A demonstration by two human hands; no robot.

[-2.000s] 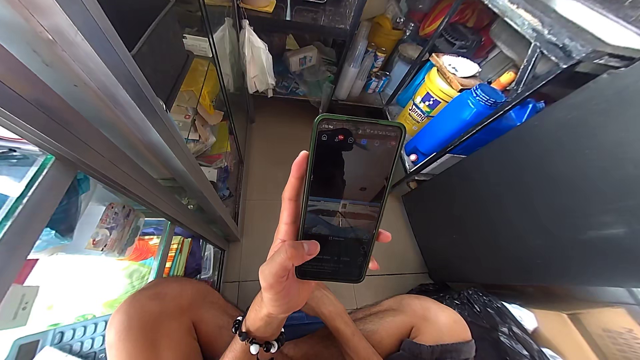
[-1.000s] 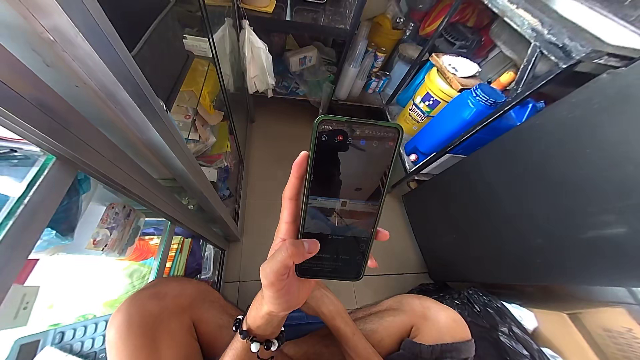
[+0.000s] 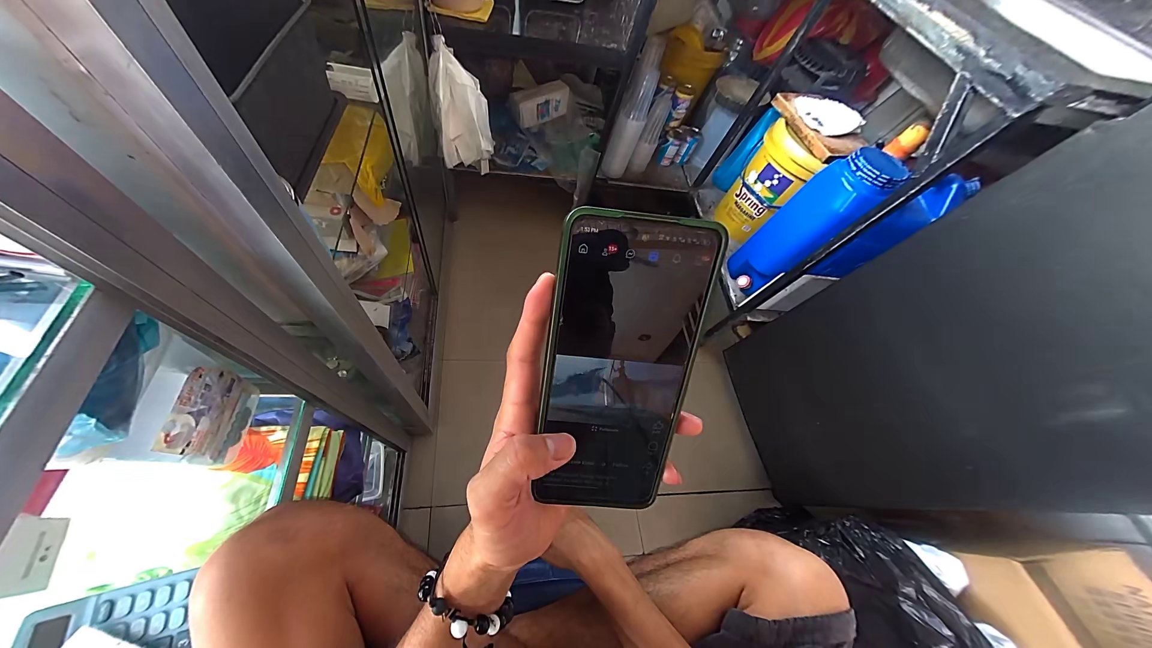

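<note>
A smartphone in a dark green case (image 3: 621, 396) stands upright and slightly tilted in my left hand (image 3: 517, 477). The left thumb rests over the lower left of the dark screen, the index finger extends along the left edge, and fingertips show past the right edge. The screen displays a picture with icons and a dark reflection. A bracelet of black and white beads (image 3: 463, 616) circles my left wrist. My right forearm (image 3: 612, 571) comes up from the bottom behind the left wrist; the right hand itself is hidden.
Glass-fronted shelving (image 3: 405, 225) with bags and packages lines the left. A yellow tub (image 3: 765, 184) and blue jug (image 3: 814, 220) stand on a right-hand rack, above a dark panel (image 3: 954, 360). A black plastic bag (image 3: 864, 567) and cardboard box (image 3: 1071, 585) are lower right, a calculator (image 3: 135, 612) lower left.
</note>
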